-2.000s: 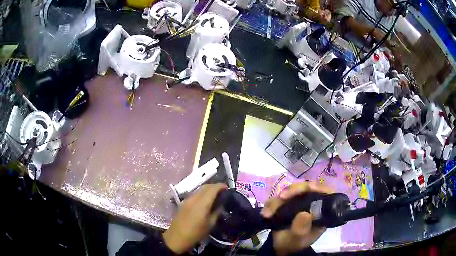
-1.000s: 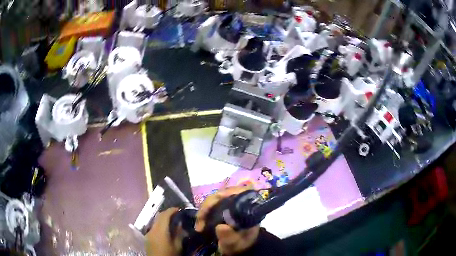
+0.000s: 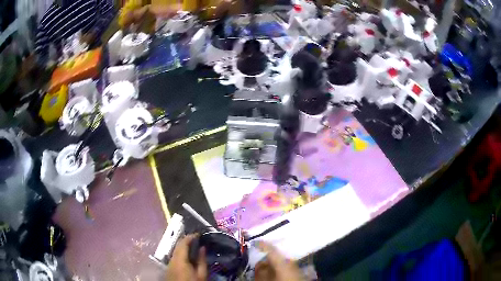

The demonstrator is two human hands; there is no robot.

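A unit with a round black cover (image 3: 222, 253) and a white arm plate (image 3: 168, 239) is at the bottom centre. My left hand (image 3: 185, 262) grips its left side. My right hand (image 3: 276, 265) is beside its right side, blurred and cut off by the bottom edge; whether it holds anything is unclear. A thin black stick (image 3: 267, 229) points right from the unit, with red wires near its base. The electric screwdriver (image 3: 288, 137) is a blurred, dark upright shape beside the grey screw feeder (image 3: 251, 148).
White housings (image 3: 134, 129) with wires stand at the left. Units with black covers (image 3: 312, 101) and red-spotted units (image 3: 393, 74) crowd the far right. White paper (image 3: 324, 222) lies on the pink sheet. A yellow bin (image 3: 53, 104) and orange box (image 3: 76, 68) are far left. A striped sleeve shows beyond.
The view has swung right. The screwdriver has left my right hand and is now upright by the screw feeder. The unit remains in my left hand, its black cover more visible.
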